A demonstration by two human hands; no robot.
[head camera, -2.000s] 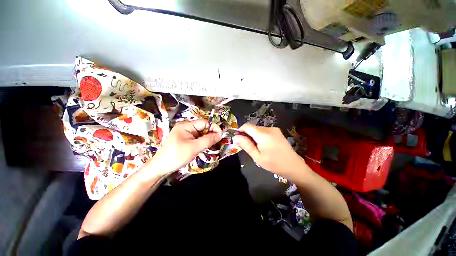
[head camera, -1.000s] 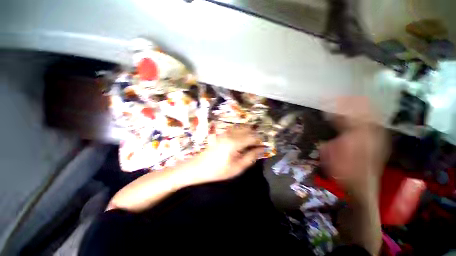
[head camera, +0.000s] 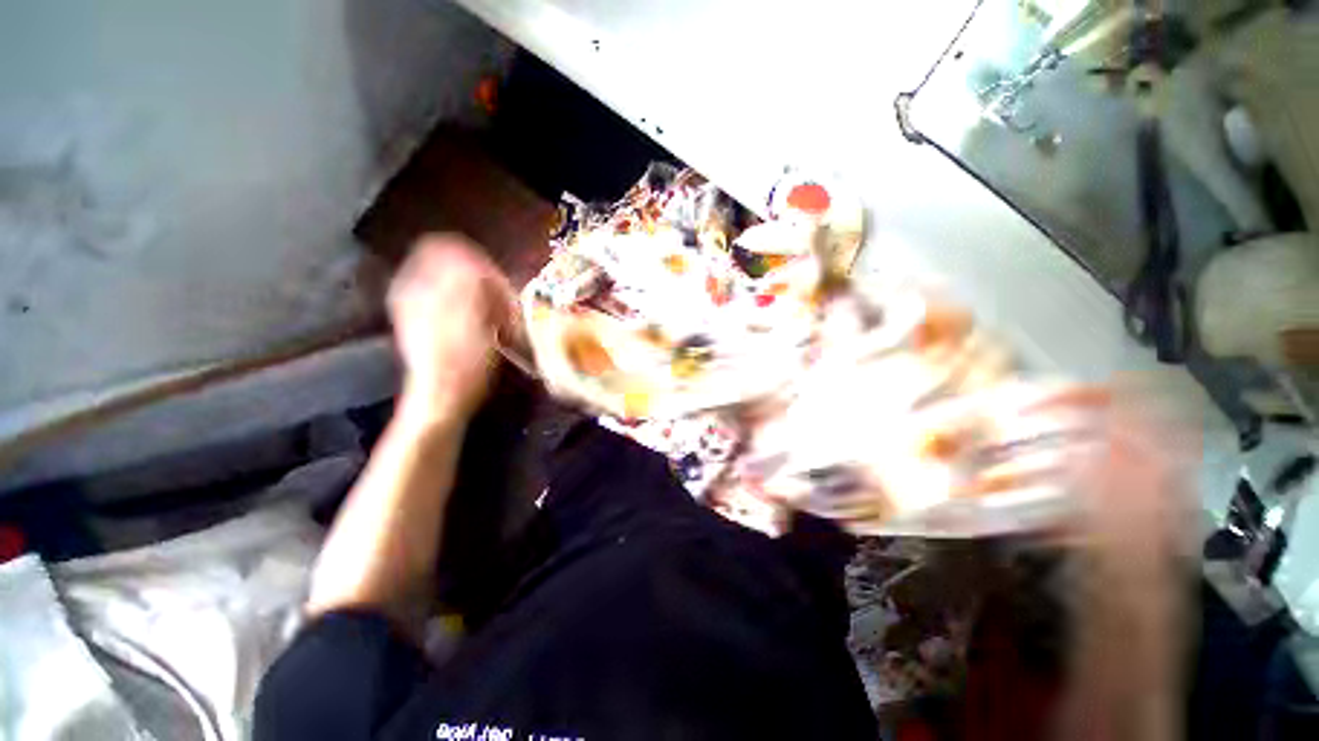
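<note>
The cream-white food-print garment piece point(head camera: 897, 405) stretches across the lap below the white table, blurred by motion. My left hand point(head camera: 449, 304) is raised at the left of the cloth, blurred; a thin pale line, perhaps a thread or strip edge, runs between it and the cloth. Whether my fingers hold it cannot be told. My right hand point(head camera: 1136, 449) is at the right end of the cloth, strongly blurred, and grips the cloth there. The printed piece is spread between the two hands, with a bunched part at the table edge.
The white machine table point(head camera: 825, 87) crosses the top with its edge slanting down to the right. Dark scissors point(head camera: 1153, 290) lie on the machine bed. Pale cloth point(head camera: 188, 608) lies at lower left. Scraps point(head camera: 904, 615) are on the floor at lower right.
The view has turned. My hands, earlier together on the cloth, are now far apart, the left out to the left and the right out to the right. The cloth has been pulled out to the right.
</note>
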